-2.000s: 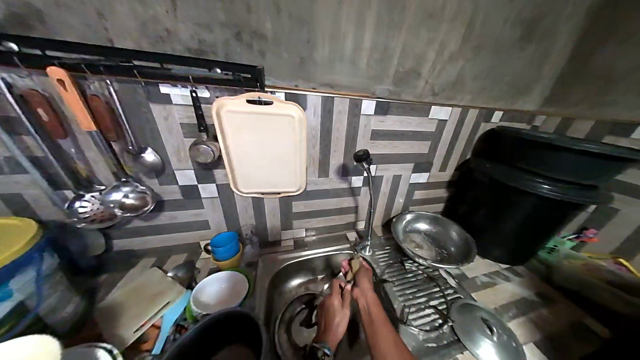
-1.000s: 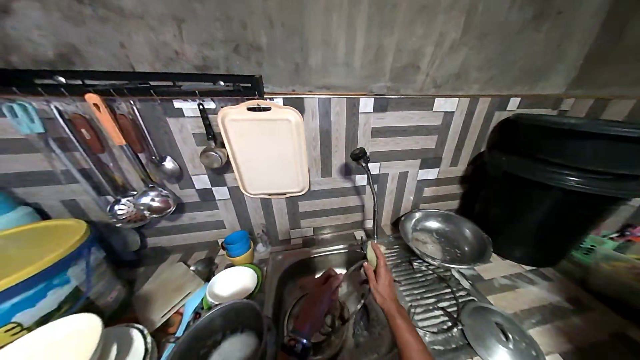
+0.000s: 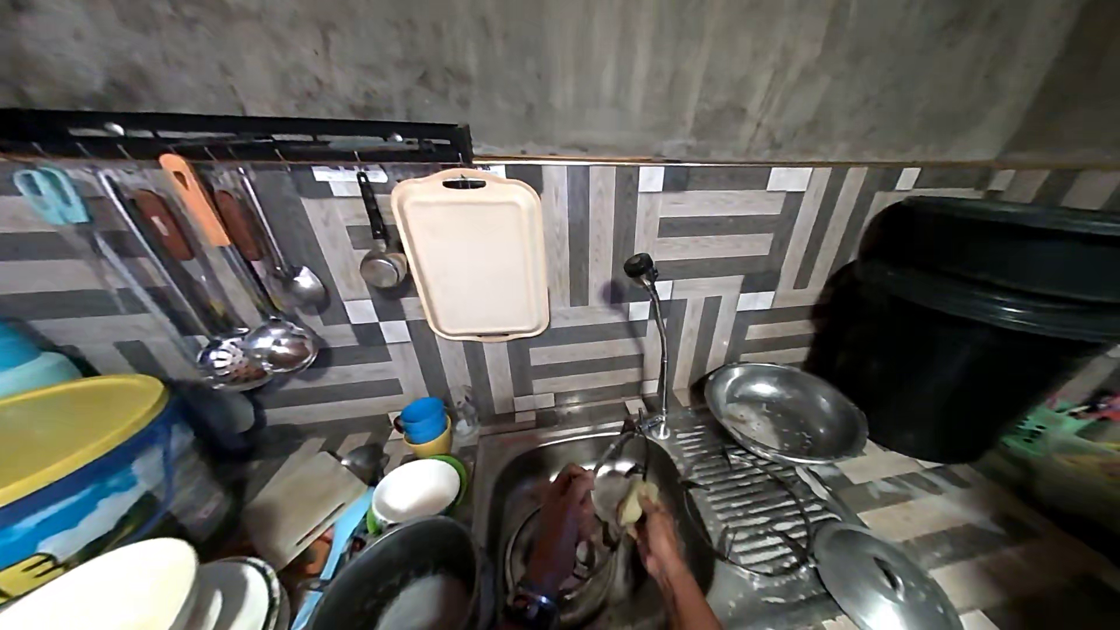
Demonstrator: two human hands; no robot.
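My right hand [image 3: 654, 535] is closed on a yellowish sponge [image 3: 639, 503] over the steel sink [image 3: 516, 455]. The sponge is against or close beside a shiny, rounded metal utensil [image 3: 612, 479]. My left hand [image 3: 570, 494], blurred and shadowed, is at that utensil's left side; its fingers are not clear enough to tell their grip. Below my hands, a round metal vessel [image 3: 518, 551] lies in the basin, partly hidden by my left arm. The flexible-neck faucet [image 3: 661, 350] rises behind the sink, its black head pointing up and left.
A steel pan [image 3: 779, 416], a wire rack and a metal lid [image 3: 884, 577] lie to the right, near large black tubs [image 3: 927, 367]. Left of the sink are a dark pot [image 3: 394, 569], a white bowl [image 3: 418, 490], stacked cups [image 3: 424, 422] and plates. Utensils and a cream tray [image 3: 472, 254] hang behind.
My right hand with the sponge has moved down from near the faucet's base into the basin, close to my left hand. The shiny utensil now shows between my hands.
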